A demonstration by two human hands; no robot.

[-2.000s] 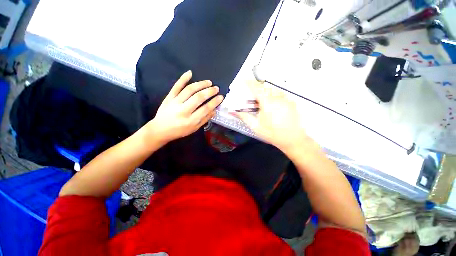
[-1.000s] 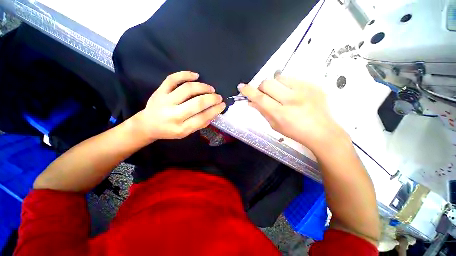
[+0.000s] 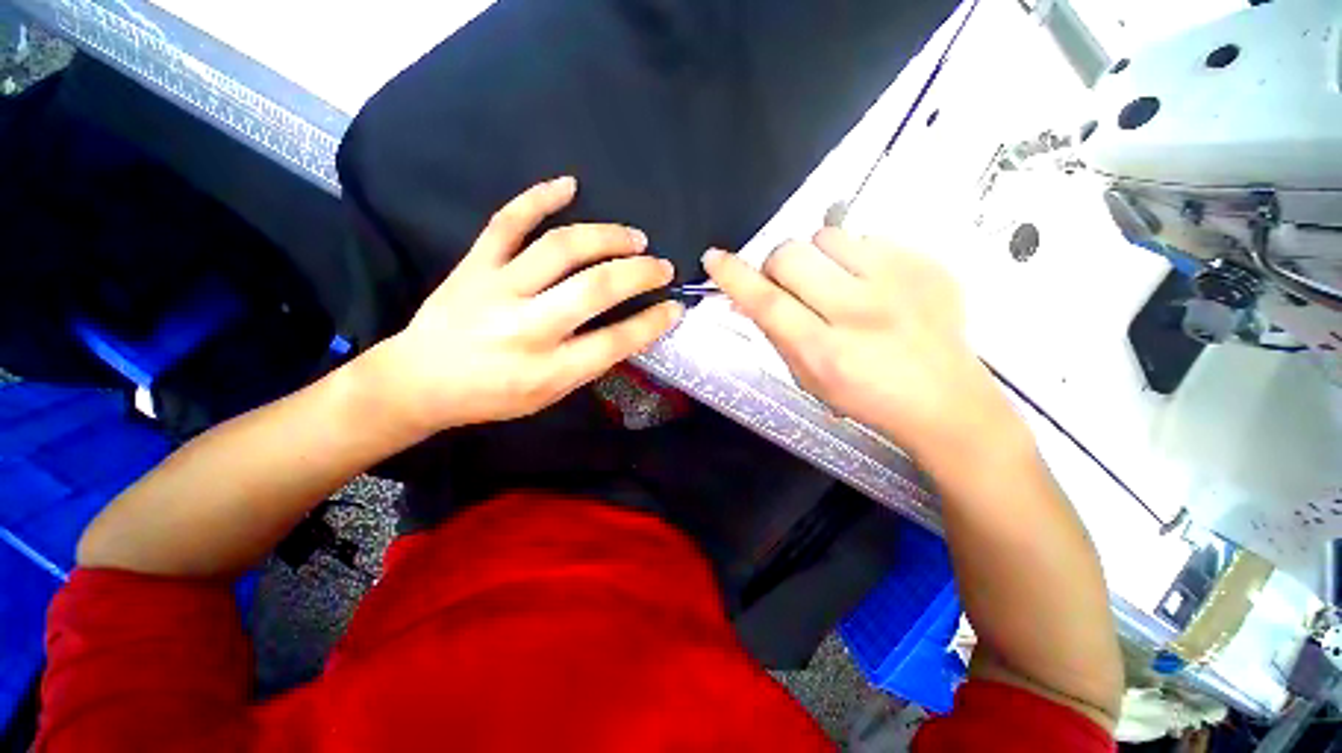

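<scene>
A large matte black fabric panel (image 3: 633, 125) lies on the white table and hangs over its front edge towards the lap. My left hand (image 3: 537, 316) rests on the panel near its right edge, fingers spread, fingertips at the fabric edge. My right hand (image 3: 868, 331) is on the white table just right of that edge, its fingers closed on a thin silver tool (image 3: 698, 291). The tool's tip meets the fabric edge by my left fingertips. Most of the tool is hidden by my right fingers.
The white sewing machine head (image 3: 1229, 125) stands at the upper right, with a black square pad (image 3: 1166, 336) beside it. A measuring tape (image 3: 795, 422) runs along the table's front edge. Blue bins (image 3: 905, 618) are below the table, and dark fabric (image 3: 133, 250) heaps at the left.
The view has shifted right, showing more of the machine head. My right hand has brought the thin tool up to the fabric edge. My left hand stays on the panel.
</scene>
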